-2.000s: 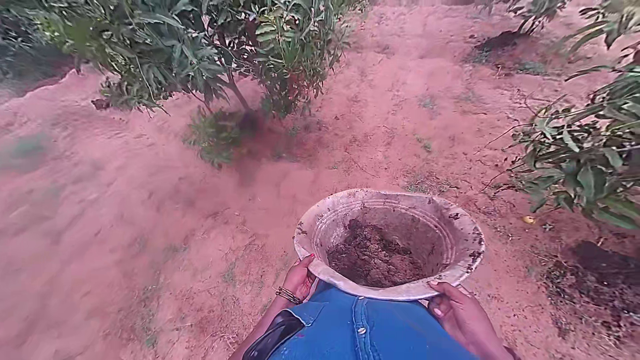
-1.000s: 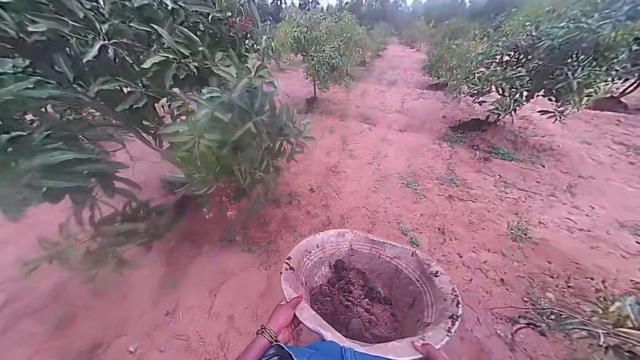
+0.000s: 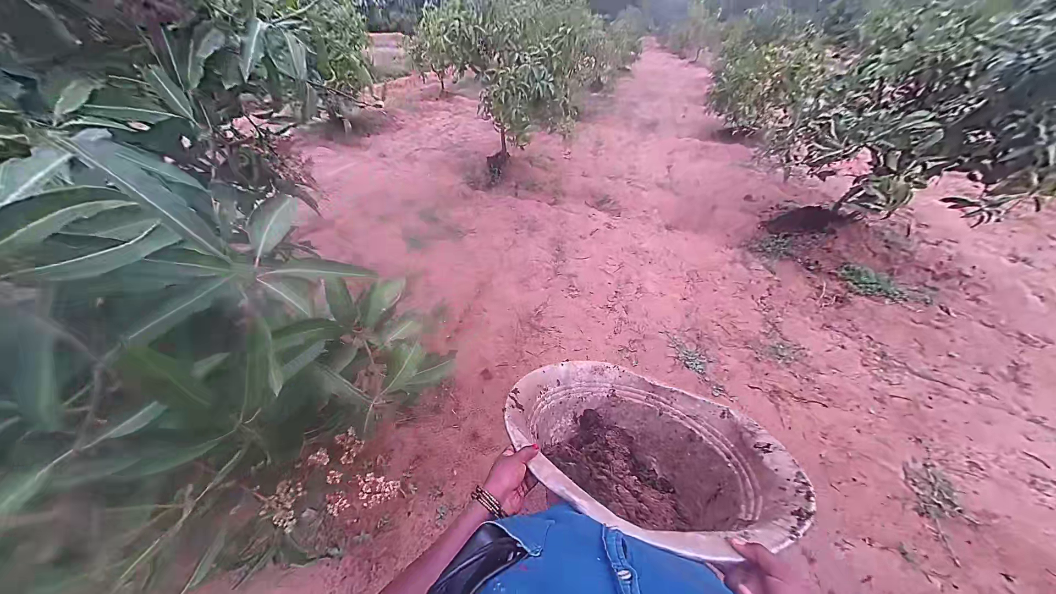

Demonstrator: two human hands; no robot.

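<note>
A worn, wide-rimmed basin point(image 3: 763, 462) is held at my waist, against a blue buttoned garment point(image 3: 577, 553). Dark brown, crumbly matter like soil or manure point(image 3: 615, 474) lies in its bottom, heaped toward the left. My left hand point(image 3: 510, 480), with bangles at the wrist, grips the rim on the left side, thumb on top. On the near right part of the rim, my right hand point(image 3: 763, 568) has its thumb over the edge; the rest of that hand is partly cut off by the frame's bottom.
Leafy branches of a tree point(image 3: 165, 272) with small pale flower clusters point(image 3: 363, 491) crowd the left side, close to my left arm. A small tree point(image 3: 516, 74) stands ahead and a bushy tree point(image 3: 883, 107) at right. Reddish bare ground point(image 3: 652, 272) runs between the rows, with sparse weeds.
The view has tilted up and moved forward along the row; the left tree's branches are nearer. Both hands still hold the basin.
</note>
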